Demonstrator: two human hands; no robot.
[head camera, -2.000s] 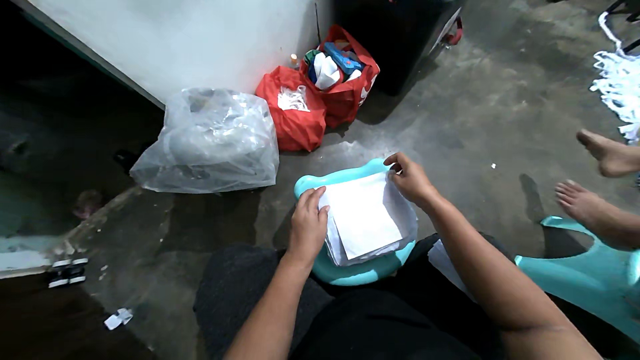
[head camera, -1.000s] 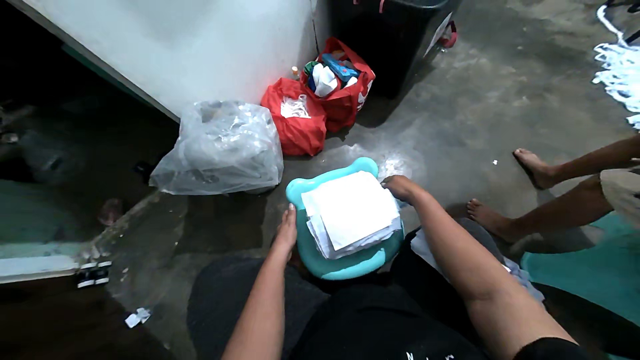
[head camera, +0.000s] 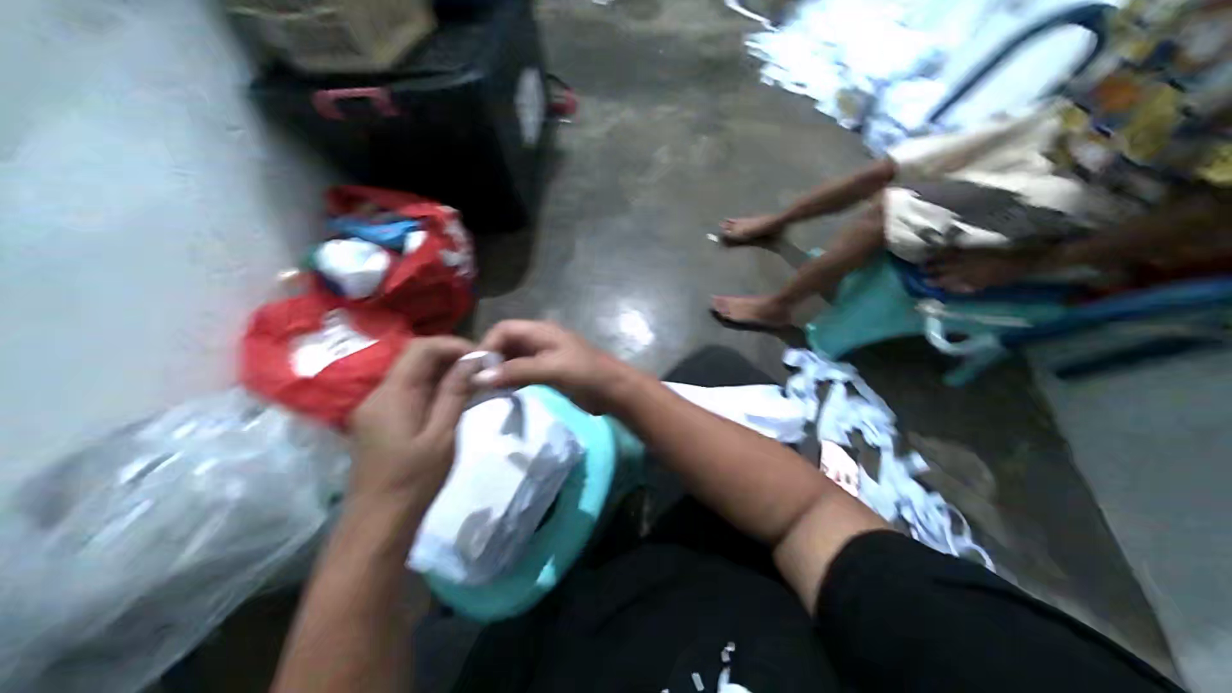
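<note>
A stack of white sheets (head camera: 496, 481), paper or cloth, lies on the seat of a turquoise plastic stool (head camera: 577, 520) in front of me. Above the far edge of the stack my left hand (head camera: 409, 414) and my right hand (head camera: 549, 361) meet at the fingertips. Pinched between them is a small white piece (head camera: 484, 366); blur hides what it is exactly. Both hands have fingers closed on it. White strips (head camera: 866, 433) and a white sheet (head camera: 741, 404) lie to the right, beyond my right forearm.
At left are a clear plastic bag (head camera: 183, 520) and red bags (head camera: 318, 356) with mixed contents. Behind them a black lidded bin (head camera: 423, 135) carries a cardboard box (head camera: 332, 29). A person's bare feet (head camera: 756, 308) rest on the floor at right, near a turquoise stool (head camera: 866, 308). White strips (head camera: 847, 58) are heaped farther back.
Both hands have left the sides of the stack and come together above its far edge, now holding a small white piece. The view has swung to the right.
</note>
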